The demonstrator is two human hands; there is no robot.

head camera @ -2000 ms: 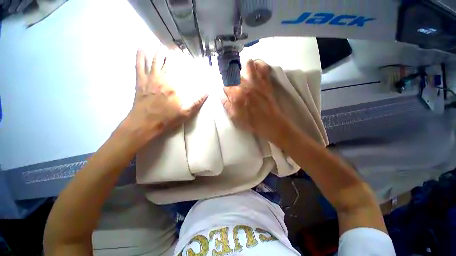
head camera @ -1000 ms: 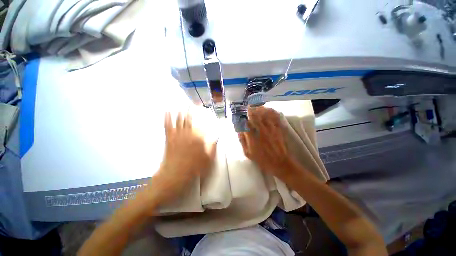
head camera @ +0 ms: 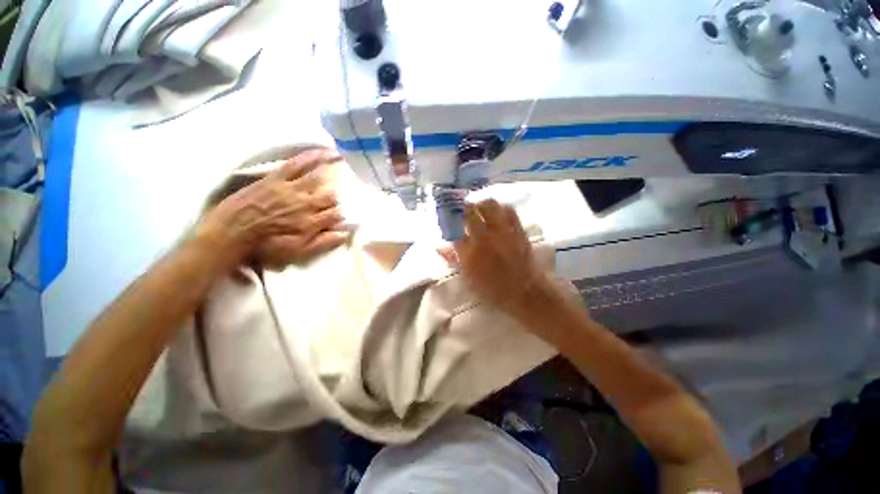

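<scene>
The cream-beige pleated cloth (head camera: 299, 338) lies on the white table under the needle area and hangs over the front edge onto the lap in loose folds. My left hand (head camera: 280, 212) lies on the cloth left of the needle, fingers pointing right, pressing it. My right hand (head camera: 500, 253) is just right of the presser foot (head camera: 450, 212), fingers bunched at the cloth's edge; the fingertips are partly hidden. The sewing machine (head camera: 579, 87) has a blue stripe and "JACK" lettering. Glare hides the stitching spot.
A bundle of layered grey-white and beige pieces (head camera: 145, 48) lies at the table's upper left. Blue tape (head camera: 60, 193) marks the left end. A flat black object (head camera: 610, 194) lies under the machine arm. Small tools (head camera: 762, 224) lie at the right. Grey cloth (head camera: 762, 338) covers the right front.
The cloth has shifted left and bunched into deeper folds. My left hand has moved left and turned so its fingers point right. My right hand stays near the presser foot, its fingers now bunched.
</scene>
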